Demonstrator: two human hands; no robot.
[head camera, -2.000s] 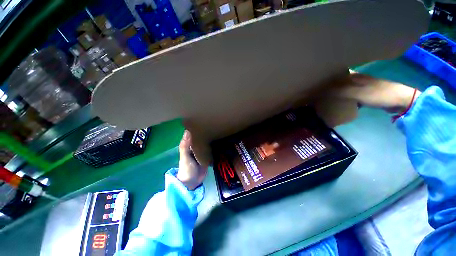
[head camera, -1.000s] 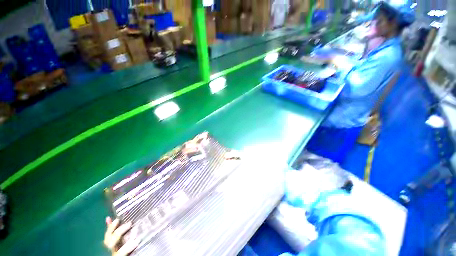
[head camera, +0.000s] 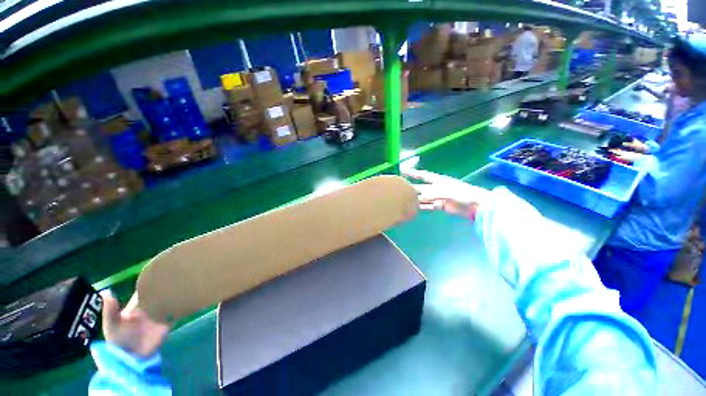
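Note:
A dark retail box (head camera: 325, 309) stands on the green bench in front of me, its plain dark side up. Its brown cardboard flap (head camera: 279, 244) with rounded ends stands up along the far edge. My left hand (head camera: 133, 326) is at the flap's left end, thumb up, fingers against the cardboard. My right hand (head camera: 443, 199) is at the flap's right end, fingers at its edge. The inside of the box is hidden.
Another printed black box (head camera: 48, 321) sits at the left. A blue bin (head camera: 569, 176) of black and red pieces is at the right, by a person in a light-blue smock (head camera: 658, 186). A green post (head camera: 392, 100) rises beyond. Stacked cartons stand behind.
The open box with the booklet showing now has its top covered, and its brown flap stands at the far side. Both hands are now at the flap's ends. The view has shifted right from the scale.

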